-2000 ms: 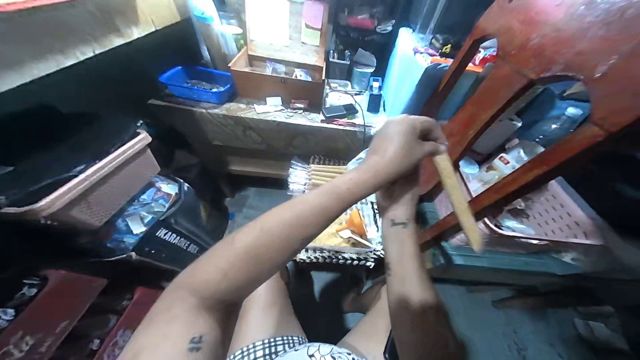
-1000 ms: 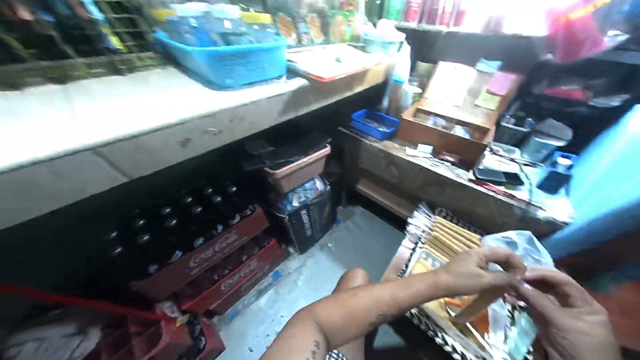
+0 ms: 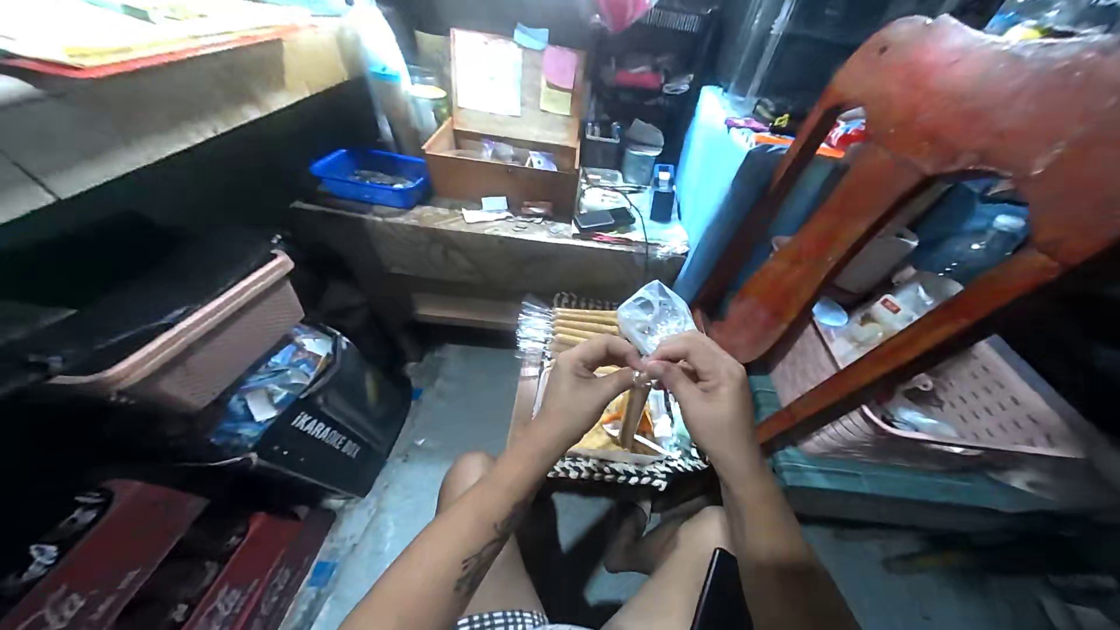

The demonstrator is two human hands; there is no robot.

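Observation:
Both my hands meet above a low seat or stand with a black-and-white woven edge (image 3: pixel 612 471). My left hand (image 3: pixel 588 389) and my right hand (image 3: pixel 704 385) pinch the gathered neck of a clear plastic bag. The bag's puffed end (image 3: pixel 654 317) rises beyond my fingers, and its narrow part, holding a light brown filling (image 3: pixel 632 420), hangs below them. Behind my left hand lies a row of similar filled narrow bags (image 3: pixel 582 324), their loose clear ends pointing left. Beneath my hands, orange and white items are partly hidden.
A wooden chair back (image 3: pixel 884 175) stands close on the right, before a pink plastic basket (image 3: pixel 1006 411). Ahead, a bench holds a blue tray (image 3: pixel 372 179) and an open wooden box (image 3: pixel 503 184). At left are a black carton (image 3: pixel 332 437) and red crates (image 3: pixel 114 560). A phone (image 3: pixel 722 591) rests by my right thigh.
Two seconds ago my hands were raised with the filled bag hanging by the chair; now they are lower, over the woven-edged surface. The view swung left and came back.

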